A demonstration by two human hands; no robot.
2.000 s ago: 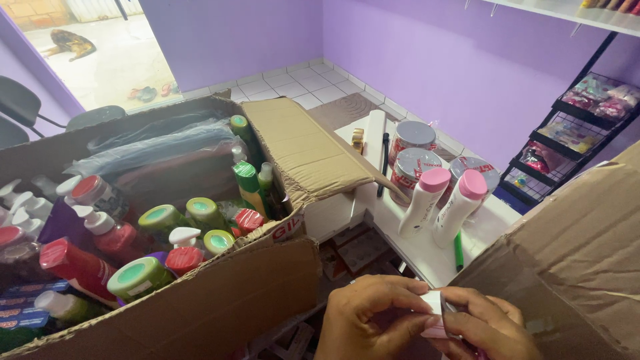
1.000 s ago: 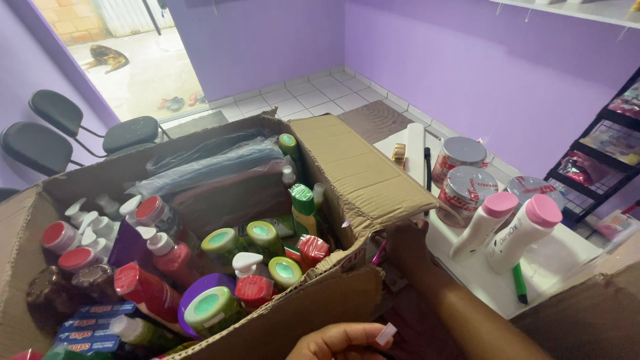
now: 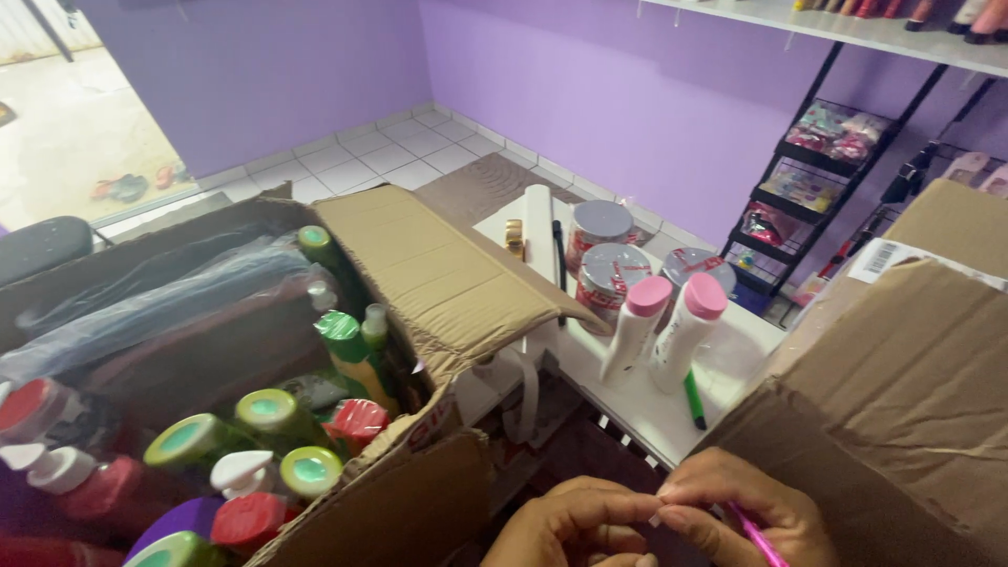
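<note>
My left hand (image 3: 579,524) and my right hand (image 3: 744,512) meet at the bottom of the view, thumbs and forefingers together on a small whitish piece (image 3: 655,520). A pink pen (image 3: 757,535) lies held in my right hand. Left of my hands stands an opened cardboard box (image 3: 378,504) full of bottles, some with green-rimmed caps (image 3: 268,409), some with pumps. Beyond my hands, two white bottles with pink caps (image 3: 683,339) stand upright on a white table (image 3: 630,417), beside lidded jars (image 3: 613,272) and a green marker (image 3: 694,400).
A second cardboard box (image 3: 890,394) stands close on the right. A roll of gold tape (image 3: 514,236) and a black pen (image 3: 559,260) lie at the table's far side. A black wire rack (image 3: 803,181) leans near the purple wall under a white shelf (image 3: 866,27). A dark chair (image 3: 43,248) is at the left.
One second ago my right arm reached toward the open box's edge and my left hand held a small whitish piece alone. The right hand is now back beside the left, with the pink pen in it.
</note>
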